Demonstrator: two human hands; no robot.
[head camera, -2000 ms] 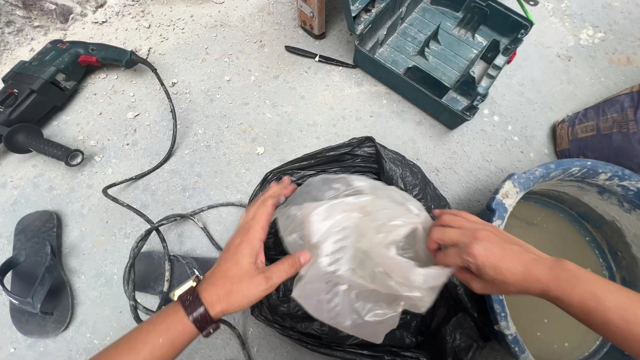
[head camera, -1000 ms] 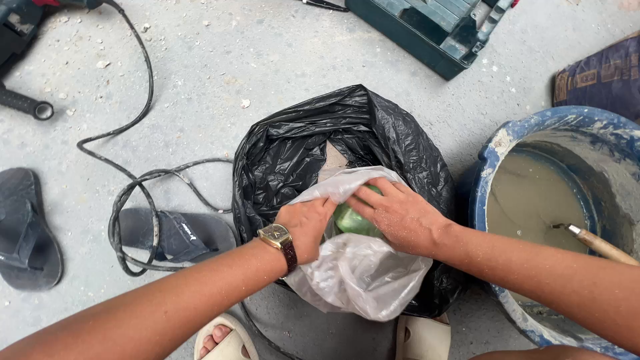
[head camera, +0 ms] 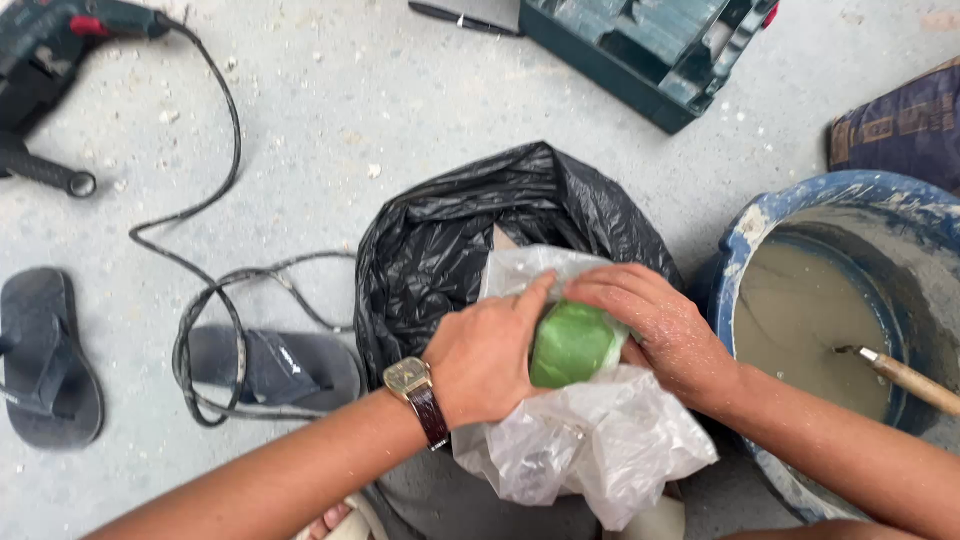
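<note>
Between my two hands sits a smooth green object (head camera: 571,345), its kind unclear, partly wrapped in a crumpled translucent white plastic bag (head camera: 585,442). My left hand (head camera: 487,356), with a watch at its wrist, grips the bag and presses the green object's left side. Curled over its right side is my right hand (head camera: 660,322), its fingertips near the top of the bag. Both are over the near right part of a black plastic garbage bag (head camera: 427,270), whose mouth gapes. A pale pointed piece (head camera: 502,238) shows inside it. The underside of the green object is hidden.
A blue bucket (head camera: 750,217) of murky water, with a wooden-handled tool (head camera: 911,381) in it, stands right. A dark sack (head camera: 900,127) lies behind. A green tool case (head camera: 615,67), a pen (head camera: 465,19), a power drill (head camera: 45,67), its cord (head camera: 236,135) and flip-flops (head camera: 52,360) surround the bag.
The green object, barely seen inside the white bag one second ago, is now more exposed between my hands. Two seconds ago my hands were farther apart on the white bag, with no green showing.
</note>
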